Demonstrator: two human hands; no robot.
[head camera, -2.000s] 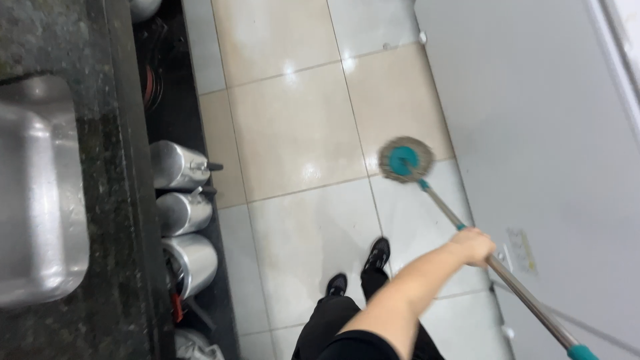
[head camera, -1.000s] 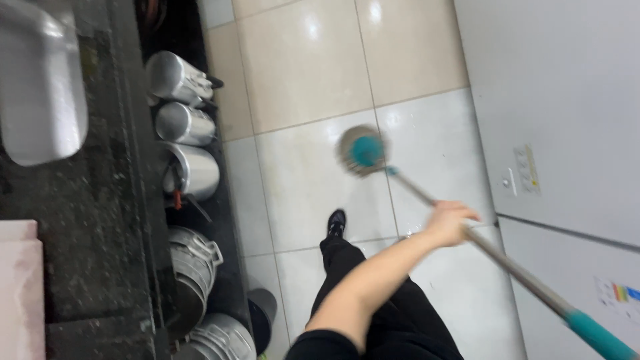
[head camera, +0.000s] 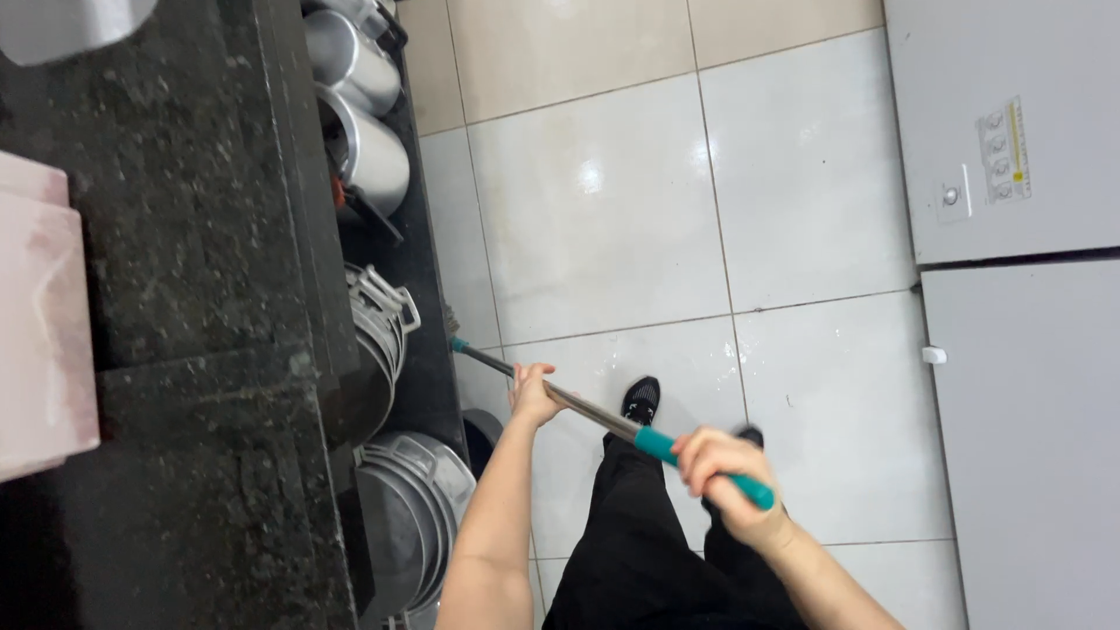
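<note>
A mop with a metal pole (head camera: 595, 413) and teal grip slants across the lower middle of the view. My left hand (head camera: 534, 395) is around the metal pole, nearer the mop head, its fingers partly extended. My right hand (head camera: 728, 481) is closed around the teal grip at the pole's upper end. Only a sliver of the grey mop head (head camera: 451, 320) shows at the edge of the lower shelf; the rest is hidden under the shelf. White and beige floor tiles (head camera: 604, 210) lie below, with small wet-looking spots near my shoes.
On the left, a dark granite counter (head camera: 192, 210) carries a pink box-like object (head camera: 44, 324). Aluminium pots (head camera: 376, 162) and stacked pans (head camera: 402, 525) fill the dark shelf (head camera: 424, 262) beneath. A dark round container (head camera: 481, 437) stands beside the shelf. Pale grey appliance panels (head camera: 1024, 420) line the right.
The mop head has gone from the open tiles to the shelf edge at left. My left hand now shows on the pole, and my right hand on the teal grip. The view has shifted.
</note>
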